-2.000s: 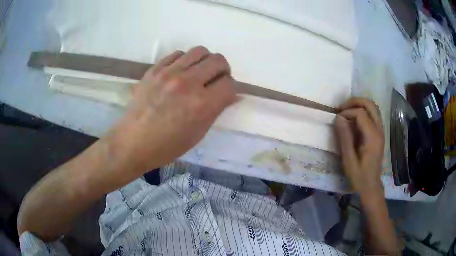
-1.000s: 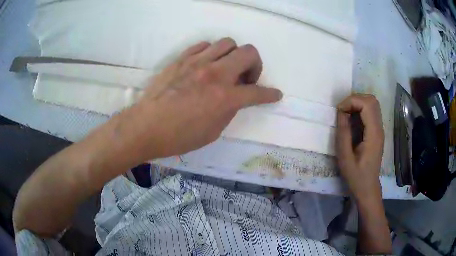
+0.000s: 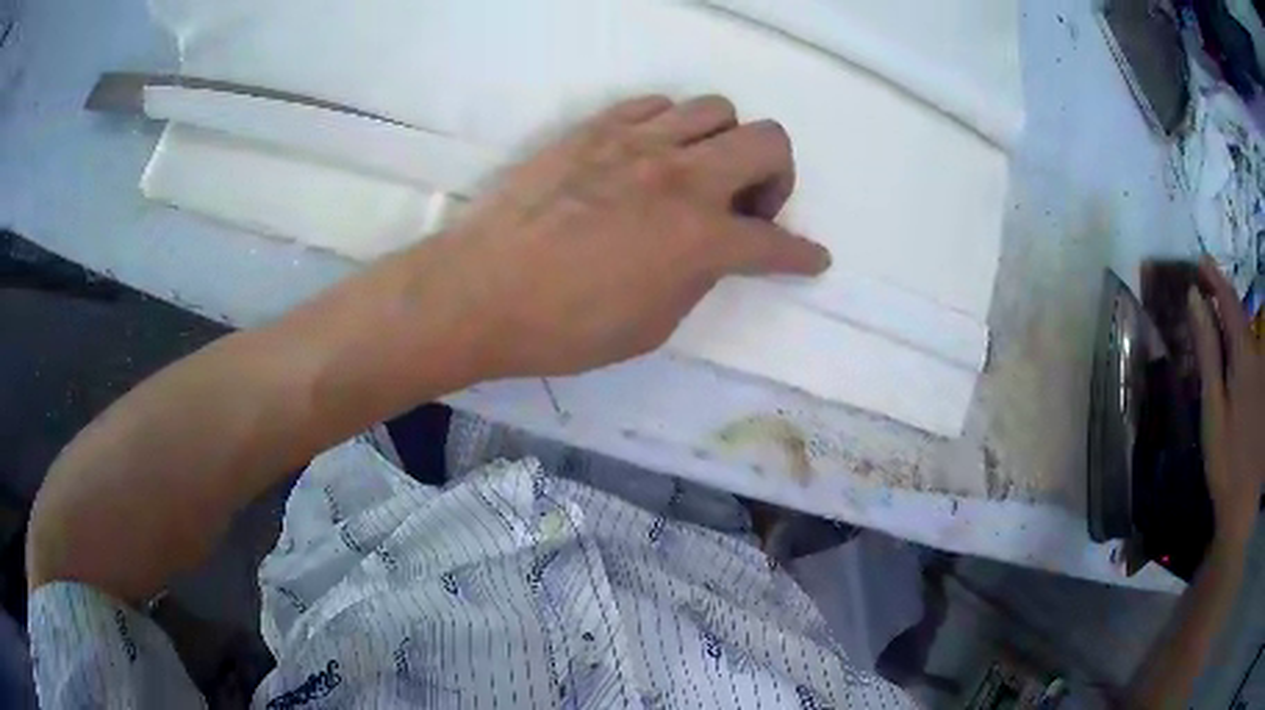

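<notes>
The cream garment panel lies on the table with its near edge turned over as a narrow band. The grey-brown pressing template shows at the band's left end and as a thin line along the fold; the rest is covered. My left hand lies palm down on the fold near the middle, thumb stretched right and fingers bent, gripping no cloth. My right hand is around the dark handle of the steam iron at the right edge; its fingertips are partly hidden.
A raised fold crosses the panel's upper right. A dark oval object and a crumpled white bundle lie at the upper right. The white table has brown stains near its front edge.
My right hand has left the panel's right end and moved right to the iron. The cloth was turned over the template. My left hand and the panel's near edge have shifted slightly up and right.
</notes>
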